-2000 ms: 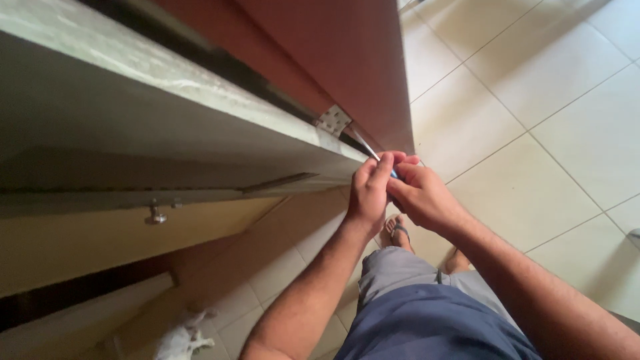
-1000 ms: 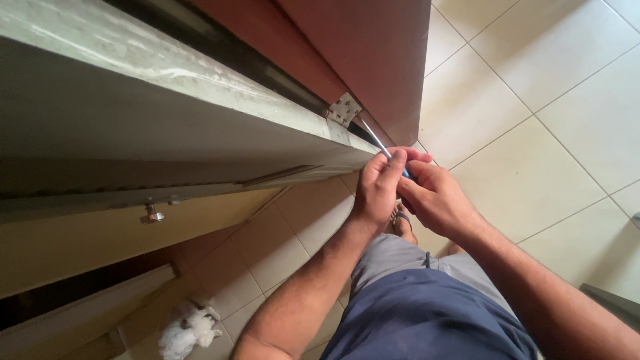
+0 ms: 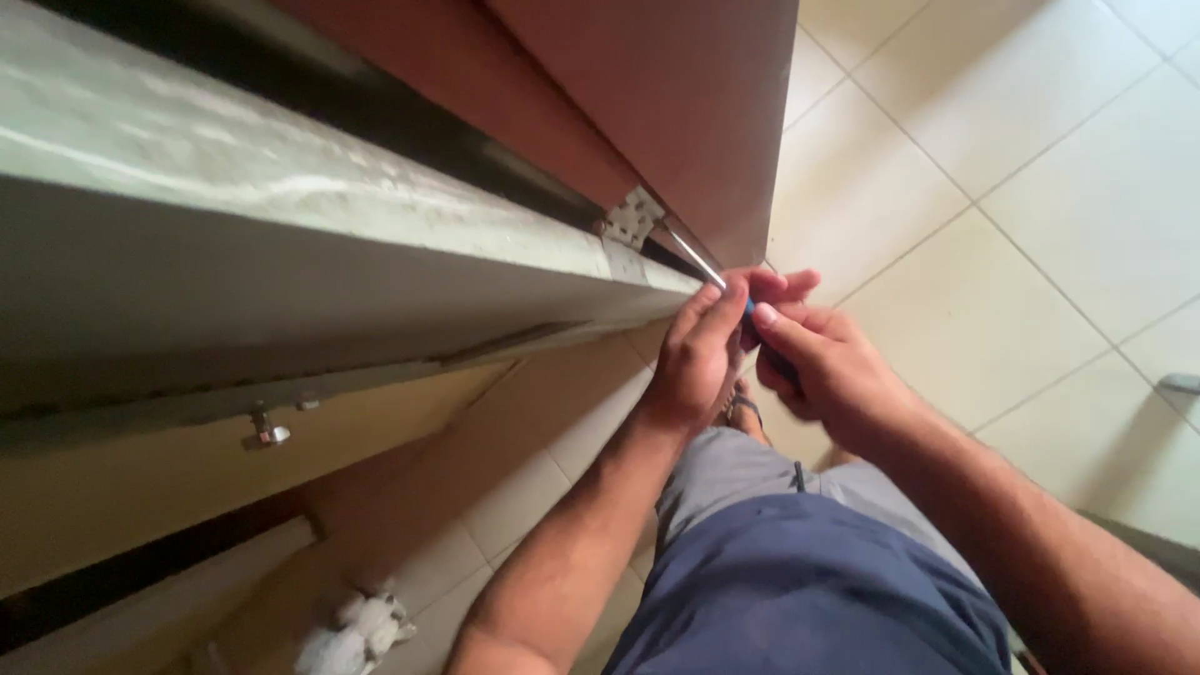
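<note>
A screwdriver with a metal shaft and a blue and dark handle slants up and left from my hands. Its tip touches or nearly touches a screw at the right edge of a metal hinge on the reddish-brown door. My right hand is closed around the handle. Around the front of the handle and the base of the shaft are the fingers of my left hand, close against the edge of the pale door frame. The fingers hide most of the handle.
A metal door knob or bolt sticks out below the frame on the left. A small white furry animal is on the floor at lower left. Pale tiles cover the floor, and my sandalled foot stands below my hands.
Both hands stay on the screwdriver near the hinge. My right hand's grip on the handle has shifted slightly. The white animal is more in view than two seconds ago.
</note>
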